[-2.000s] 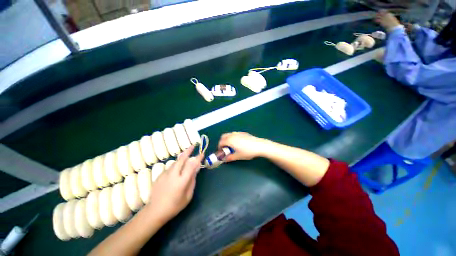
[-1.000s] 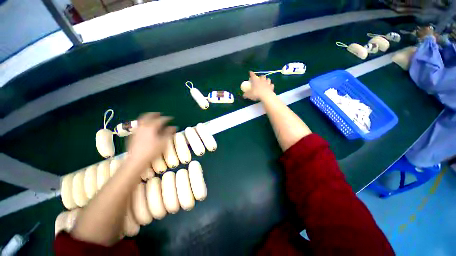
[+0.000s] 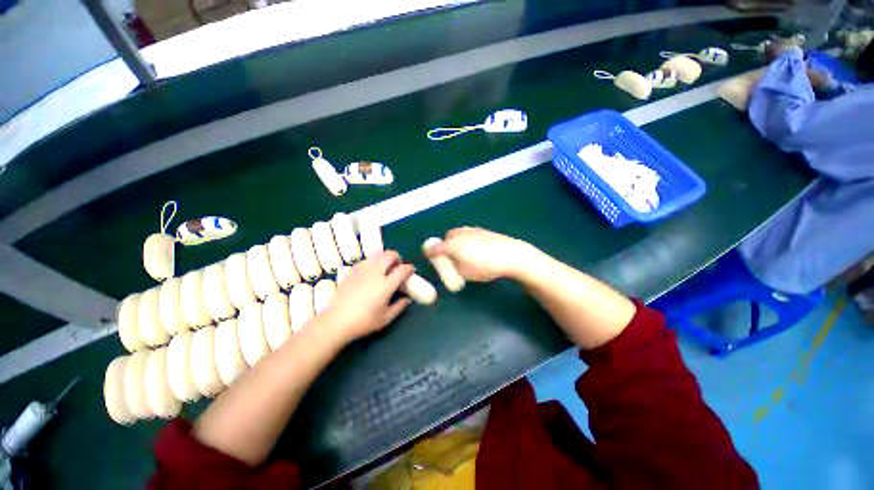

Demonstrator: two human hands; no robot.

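Note:
My right hand holds a cream oval piece by its side, just right of the two rows. My left hand is at the right end of the rows, its fingers on another cream oval piece. The two pieces are close together with a small gap. Two long rows of cream oval pieces stand packed side by side on the green belt. My left hand hides the right end of the front row.
Joined pairs with cord loops lie beyond the rows, one with a striped piece. A striped piece with a loop lies alone. A blue basket holds small white parts. A person in blue sleeves sits at right. A white tool lies lower left.
Both hands have come back together by the right end of the rows. The plain piece near the lone striped piece's cord is gone from its spot. A cream piece is now in my right hand.

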